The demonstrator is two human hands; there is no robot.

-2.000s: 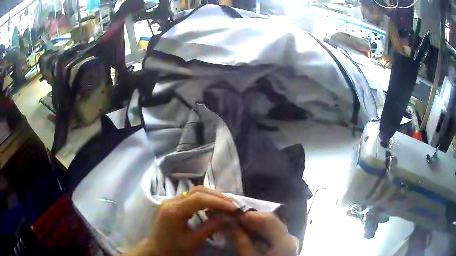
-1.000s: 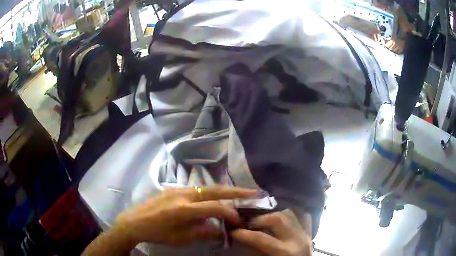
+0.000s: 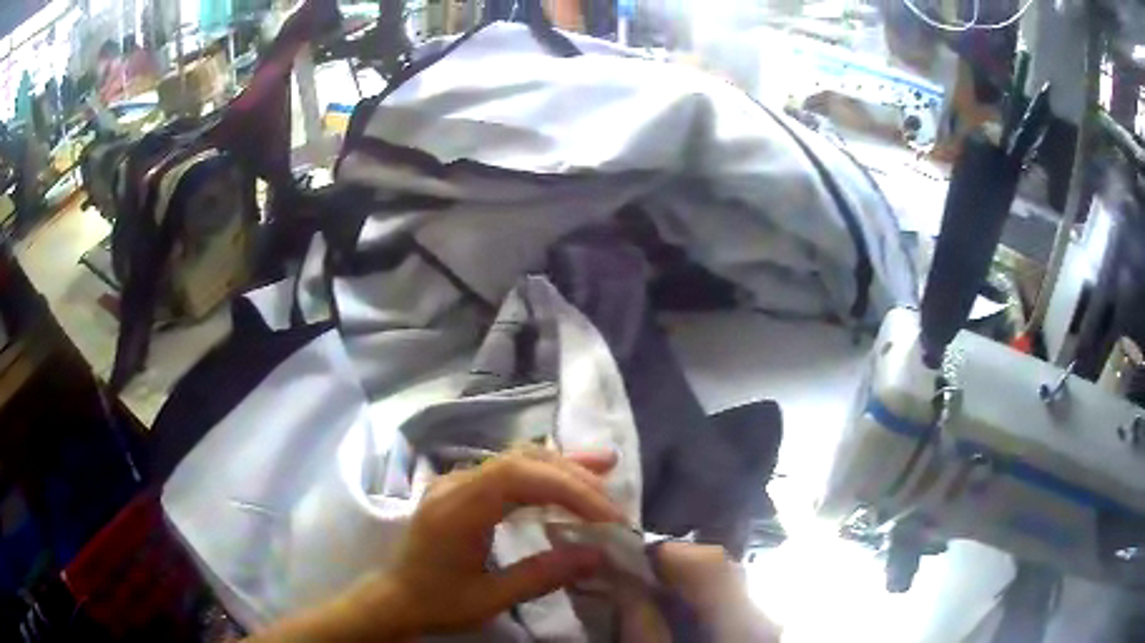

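Note:
A large garment (image 3: pixel 270 490), pale grey with dark panels, lies in front of me and left of the sewing machine. My left hand (image 3: pixel 502 534) is at the bottom centre, its thumb and fingers closed on the pale garment edge. My right hand (image 3: pixel 697 590) is beside it at the bottom edge, partly cut off and blurred, against the same edge and some dark cloth; its fingertips are hidden. A dark fabric panel (image 3: pixel 691 427) lies beyond my hands. The white sewing machine head (image 3: pixel 1005 440) with a blue stripe stands at the right.
A big white-grey heap of garments (image 3: pixel 603 113) with black bands rises behind the work. A bunch of black strips (image 3: pixel 973 226) hangs by the machine. A red crate (image 3: pixel 126 565) is at lower left. Dark straps (image 3: pixel 151 239) drape over a neighbouring machine. A lamp glares near the needle area.
My left hand has gone from nearly flat and outstretched to curled around the garment edge. The pale strip now stands more upright between the hands. My right hand is lower and more hidden.

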